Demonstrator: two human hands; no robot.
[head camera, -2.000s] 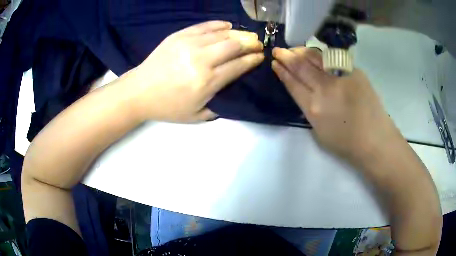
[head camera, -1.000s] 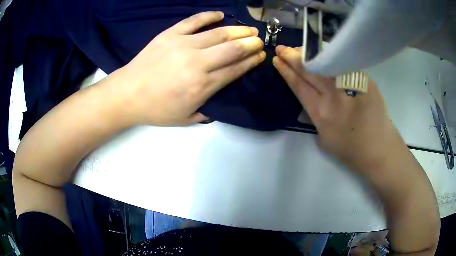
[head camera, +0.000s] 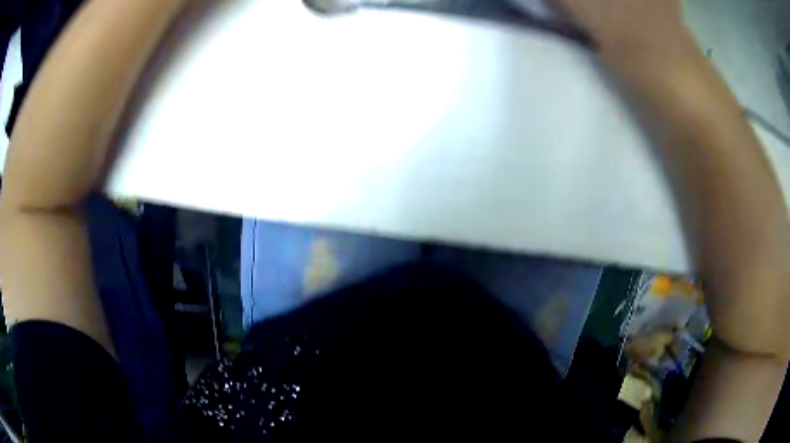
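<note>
The front edge of the dark navy garment (head camera: 485, 10) shows as a blurred strip along the top of the view, on the white table. My right hand (head camera: 619, 19) is cut off by the top edge. Only its heel and wrist show, beside the end of that strip, and its fingers are out of view. My left forearm runs up out of the top left. A small blurred patch at the top edge may be my left thumb (head camera: 333, 5); the rest of that hand is out of view. The needle area is not in view.
The white machine table (head camera: 372, 130) spans the view between my forearms, with its front edge above my dark clothing (head camera: 416, 363). Navy cloth (head camera: 126, 285) hangs at the left. Mixed items (head camera: 663, 337) lie below the table at the lower right.
The view has tilted down, so the presser foot, machine head, most of the garment and my fingers have left the top of the picture. More of my lap and the space under the table shows.
</note>
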